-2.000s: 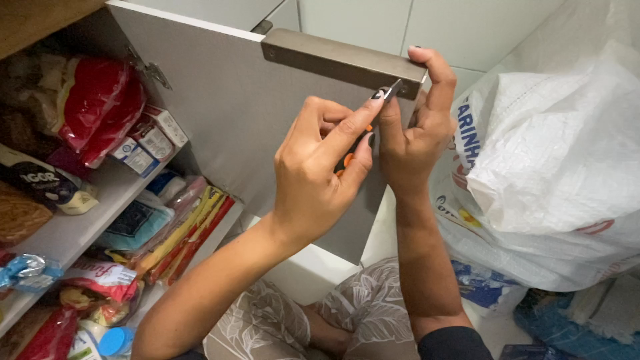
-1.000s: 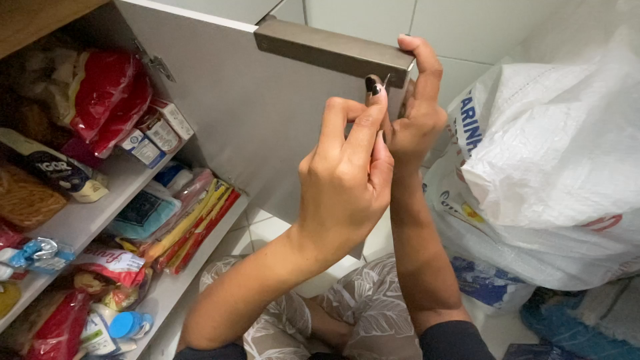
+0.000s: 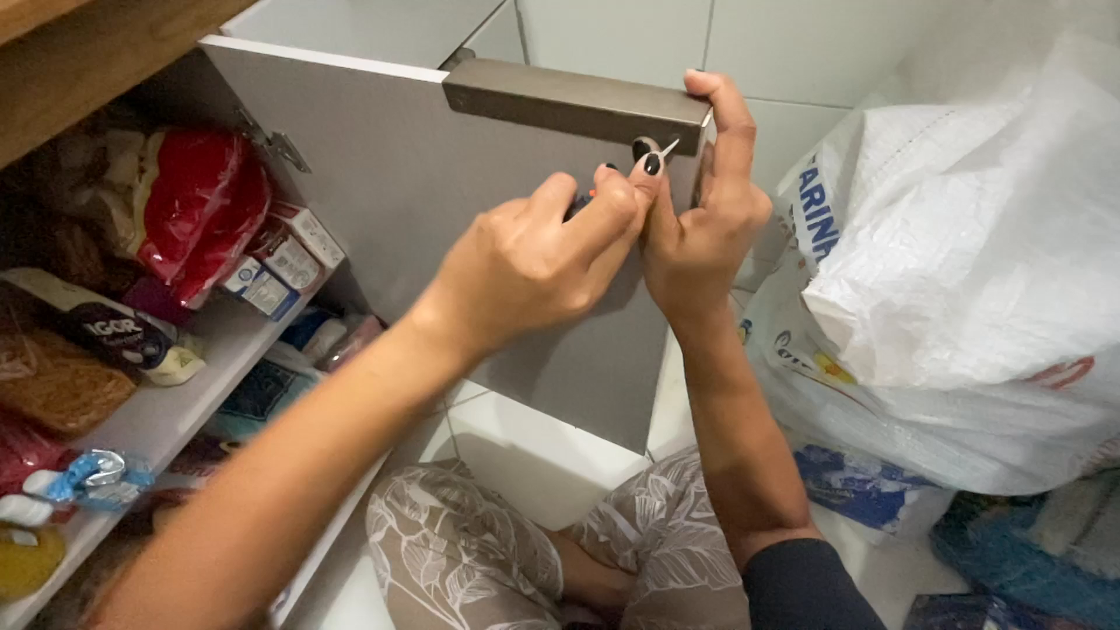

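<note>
A grey cabinet door [image 3: 420, 184] stands swung out, with a long brown-grey metal handle [image 3: 577, 101] along its top edge. My left hand [image 3: 542, 245] grips a small screwdriver, whose orange and dark handle is mostly hidden in my fingers. The thin metal shaft [image 3: 670, 147] sticks out past the fingertips, its end at the face of the metal handle near the right corner. My right hand [image 3: 709, 201] holds the door's right edge, with the forefinger up at the end of the metal handle and the thumb close to the shaft.
At left, cabinet shelves [image 3: 188, 394] hold a red plastic package [image 3: 197, 201], small cartons [image 3: 289, 258] and bagged bread [image 3: 61, 376]. A metal hinge [image 3: 284, 150] joins the door there. Large white plastic sacks [image 3: 954, 262] stand at right, close to my right forearm. Blue cloth [image 3: 1006, 551] lies below them.
My left hand has shifted and tilted around the screwdriver, and its shaft shows more plainly than one second ago. My right hand stays at the door's corner.
</note>
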